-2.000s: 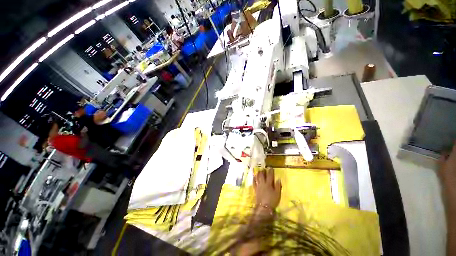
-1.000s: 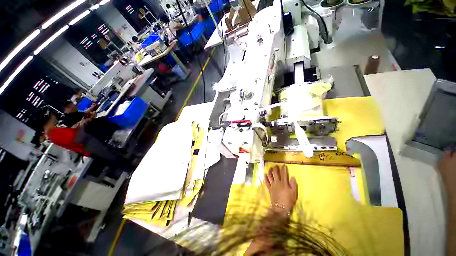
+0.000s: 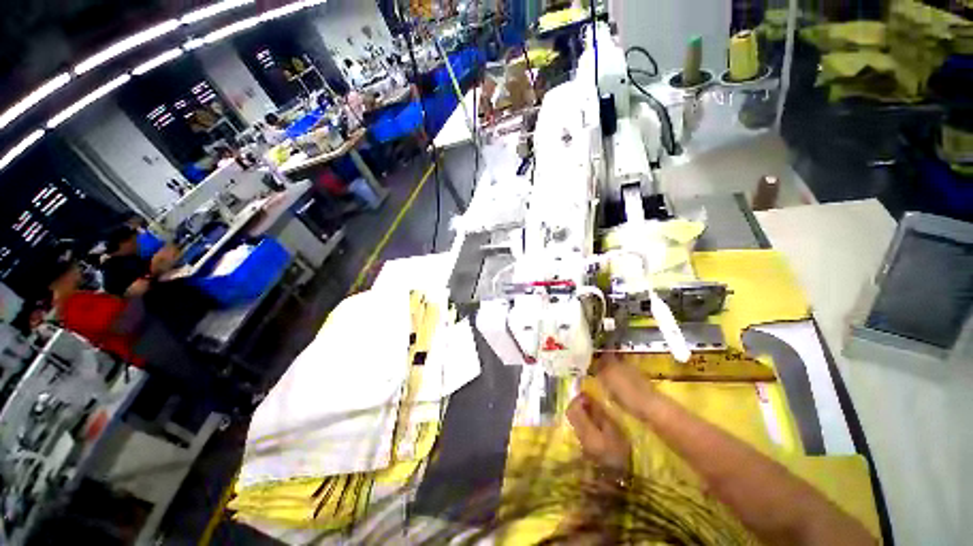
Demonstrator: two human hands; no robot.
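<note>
The large yellow panel (image 3: 843, 480) lies flat on the dark plate in front of the machine. The gold clamp edge (image 3: 704, 366) lies across it, with the metal clamp assembly (image 3: 672, 339) behind. My left hand (image 3: 597, 429) rests on the panel just below the machine head (image 3: 549, 331). My right hand (image 3: 624, 386) reaches in from the right, beside the left one, at the left end of the gold bar. The fingertips of both are close together and blurred; whether they grip anything cannot be told. Loose hair strands cover part of the left forearm and the panel.
White-backed pieces with yellow edges (image 3: 331, 400) are stacked left of the machine. The control panel (image 3: 918, 288) stands on the right table. Thread cones (image 3: 744, 55) and a small brown spool (image 3: 765, 193) stand behind. A person in red (image 3: 96, 320) is at another table far left.
My right hand has left the control panel and come over the yellow panel to the machine head. My left hand has stayed on the panel near the head. The view has shifted slightly.
</note>
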